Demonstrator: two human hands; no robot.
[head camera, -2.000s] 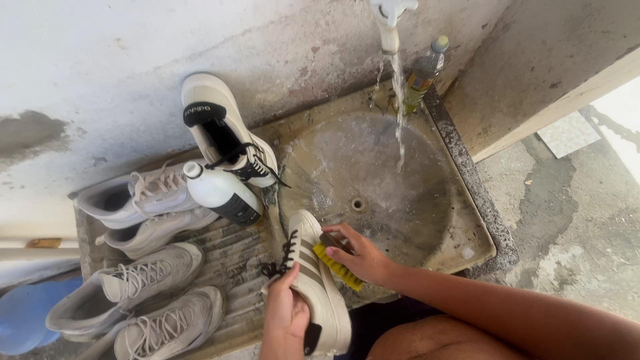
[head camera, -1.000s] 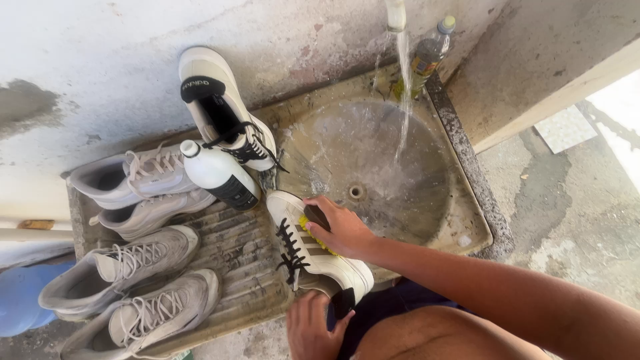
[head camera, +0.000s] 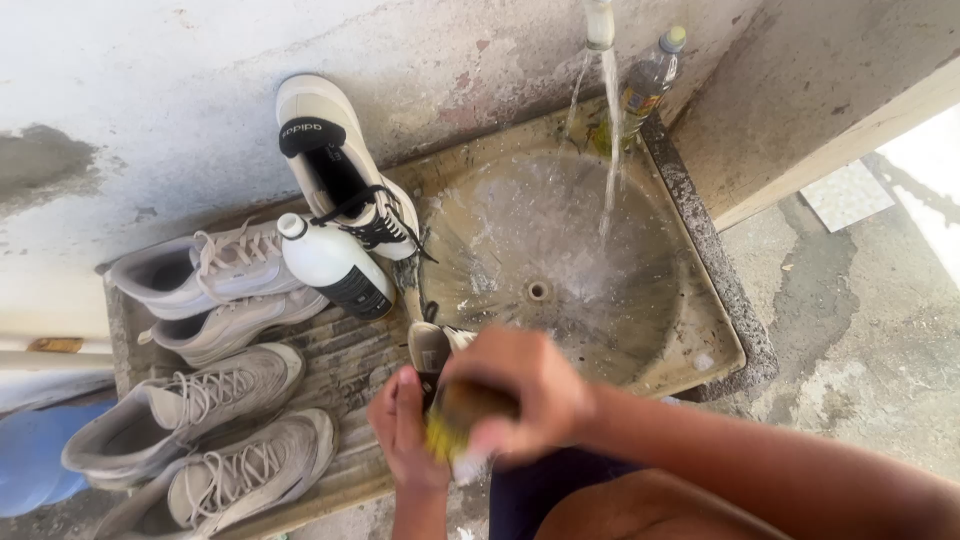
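Observation:
My left hand grips a white sneaker at the front edge of the stone washboard; my hands hide most of the shoe. Blurred by motion, my right hand holds a scrubbing brush with yellow bristles against the sneaker. Behind them, a white Adidas sneaker with black laces leans on the wall, beside a white plastic bottle with a dark label. Water runs from a tap into the sink basin.
Several pale lace-up sneakers stand along the left of the ribbed washboard. A clear plastic bottle of yellowish liquid stands at the basin's back right corner. A rough stone edge bounds the sink at right. Blue plastic shows at far left.
The held sneaker has turned from lying with its laces and side stripes in view to being mostly hidden by my hands. The brush has moved from its upper side toward my left hand.

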